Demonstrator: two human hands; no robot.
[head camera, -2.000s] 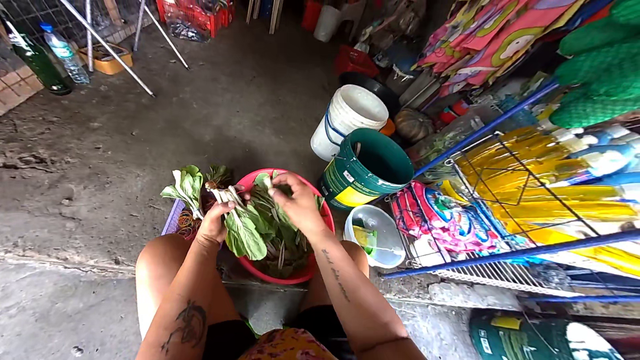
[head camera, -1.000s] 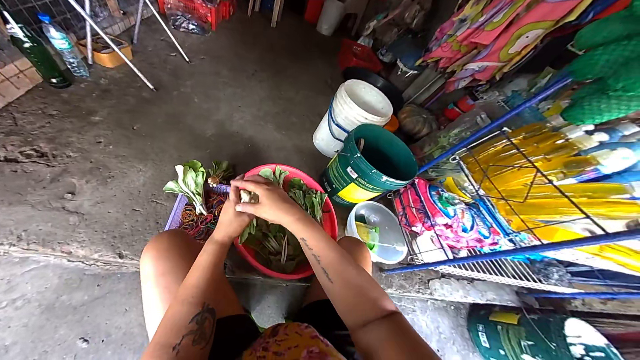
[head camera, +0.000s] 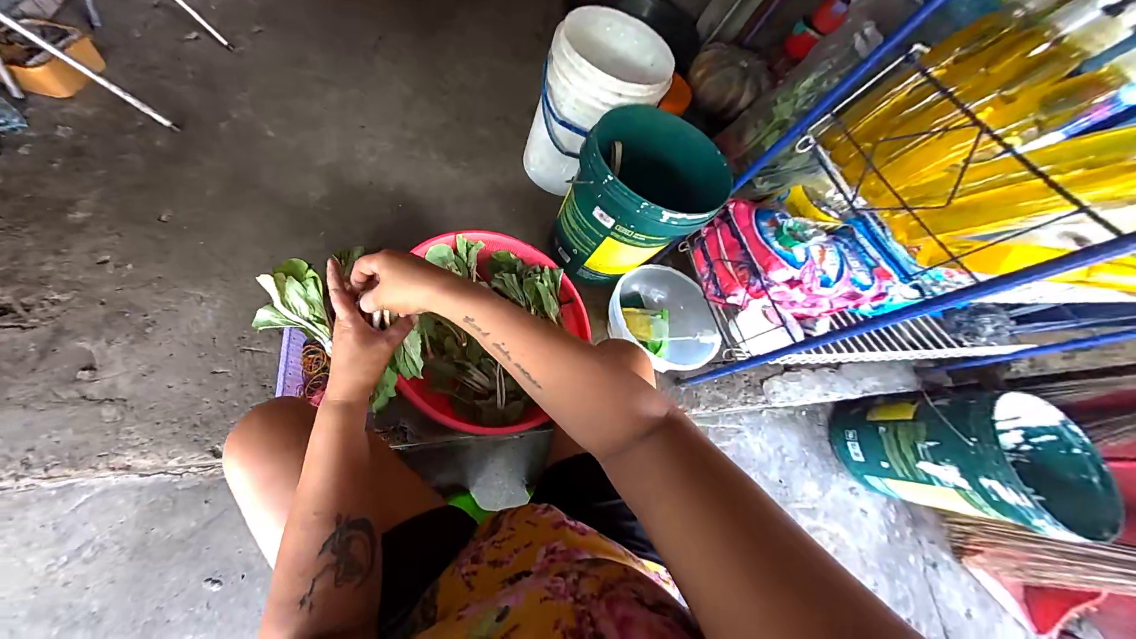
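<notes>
My left hand (head camera: 355, 342) is around the stems of a bunch of leafy greens, whose leaves (head camera: 406, 359) hang out below toward the basin. My right hand (head camera: 386, 284) meets it at the stems with bent fingers; whether it pinches anything is hidden. A red plastic basin (head camera: 581, 311) with more leafy greens (head camera: 484, 373) stands under my right forearm. Left of my hands, another bunch of greens (head camera: 297, 297) lies on a purple plastic basket (head camera: 289, 364) that holds rubber bands (head camera: 315, 368).
Right of the basin are a white bucket (head camera: 568, 106), a green bucket (head camera: 595, 213) and a small translucent tub (head camera: 679, 342). A blue-framed wire rack (head camera: 887, 319) holds packets and yellow-filled bottles. Another green bucket (head camera: 923, 453) lies at the lower right.
Both hands have moved left, from over the basin's left edge to beside the bunch on the basket. Leaves now show below my left hand.
</notes>
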